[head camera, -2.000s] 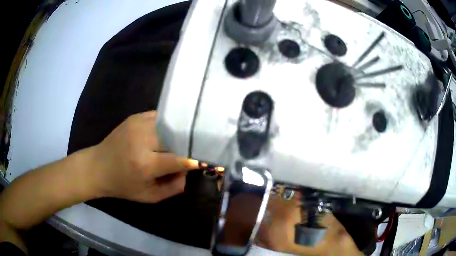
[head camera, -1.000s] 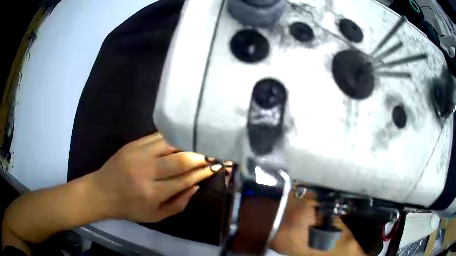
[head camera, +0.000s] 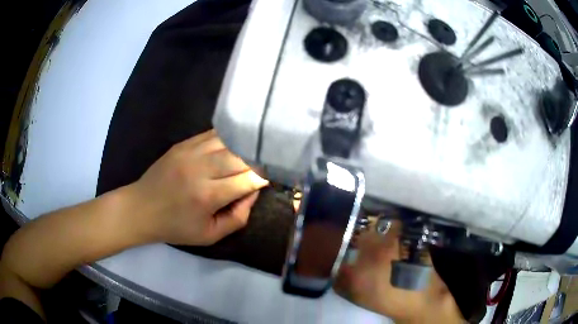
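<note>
A dark brown garment panel (head camera: 168, 95) lies on the white table, passing under the head of the white sewing machine (head camera: 405, 133). My left hand (head camera: 196, 190) rests on the panel left of the needle area. Its thumb and finger pinch cloth at the lit spot beside the machine's lower edge. My right hand (head camera: 393, 272) is under the machine front, partly covered by the shiny upright guard (head camera: 323, 228) and a round metal knob. Its fingers and what they touch are hidden. The needle and presser foot are mostly hidden.
The white sewing table (head camera: 70, 120) has worn tan edging at the left. Red scissor handles (head camera: 500, 288) show at the lower right, beside pale items. Dark, green-marked thread cones (head camera: 529, 12) stand behind the machine. Dark cloth hangs beside my right wrist.
My left hand has moved up and its fingers have drawn together. The panel's near edge has moved up, baring more white table. The view has shifted a little.
</note>
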